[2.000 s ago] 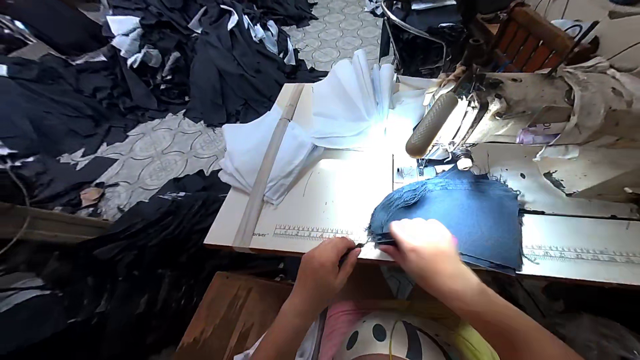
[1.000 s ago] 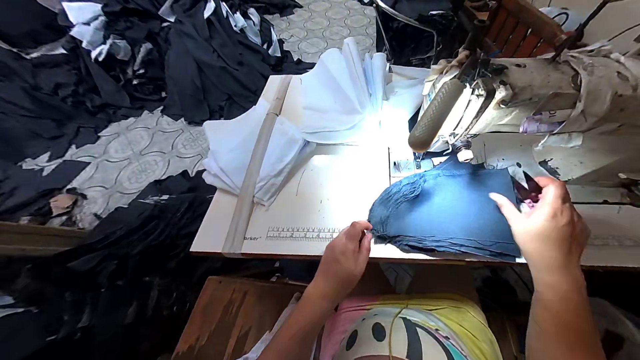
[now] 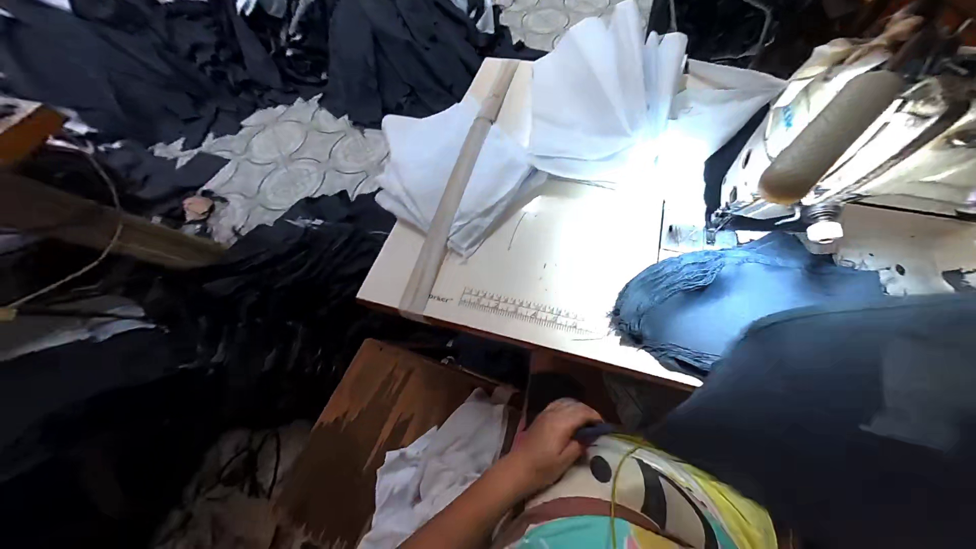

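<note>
A stack of blue fabric pieces (image 3: 709, 293) lies on the sewing table (image 3: 557, 259), beside the needle area of the sewing machine (image 3: 846, 145). In front of it on the right spreads a large dark navy cloth (image 3: 823, 412), blurred at its edge. My left hand (image 3: 557, 442) is low, by my shirt, its fingers closed on a dark bit of fabric, seemingly part of the navy cloth. My right hand does not show; the navy cloth covers that side of the view.
White fabric pieces (image 3: 602, 99) lie at the table's back, some under a long pale strip (image 3: 457, 183). A printed ruler scale (image 3: 526, 309) runs near the front edge. A wooden surface (image 3: 381, 427) with white cloth (image 3: 450, 457) stands below. Dark cloth heaps (image 3: 252, 305) cover the floor leftward.
My left hand has left the blue stack and come down to my shirt. The right hand, at the stack with dark snips one second ago, is out of sight. A navy cloth has appeared. The view has swung left.
</note>
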